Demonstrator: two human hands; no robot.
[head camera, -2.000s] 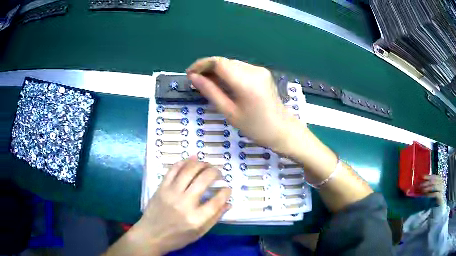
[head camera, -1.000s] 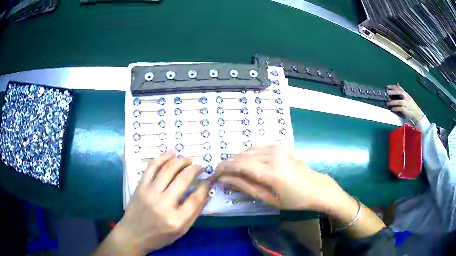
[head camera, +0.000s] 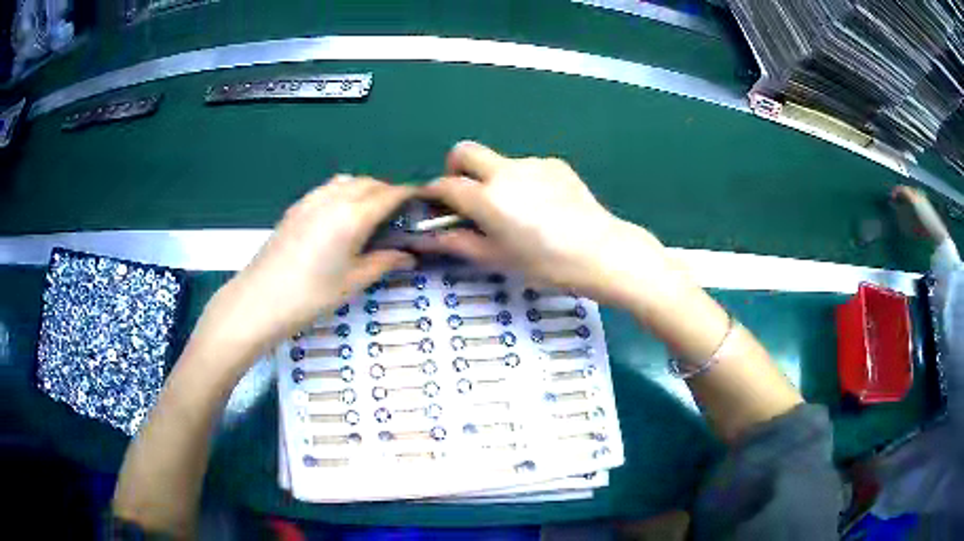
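A white panel (head camera: 449, 423) lies in front of me with rows of dumbbell-like pairs, small round metal parts joined by tan bars. My left hand (head camera: 317, 243) and my right hand (head camera: 529, 217) meet over its far edge, with blurred fingers. A dark grey piece (head camera: 396, 239) shows partly between them; my fingers hide most of it. A thin pale tool (head camera: 436, 223) sticks out from my right fingers. Whether my left hand grips the dark piece is not clear.
A black-edged tray (head camera: 106, 333) heaped with silver parts is at left, a red bin (head camera: 877, 343) at right. Two grey strips (head camera: 288, 89) lie on the green belt beyond the metal rail (head camera: 740, 269). Stacked boards (head camera: 846, 63) stand far right, near another person's hand (head camera: 922, 215).
Both my hands have moved from the panel's near part to its far edge. The grey strip that lay uncovered there is now covered or lifted. The strips on the belt at right are gone from view.
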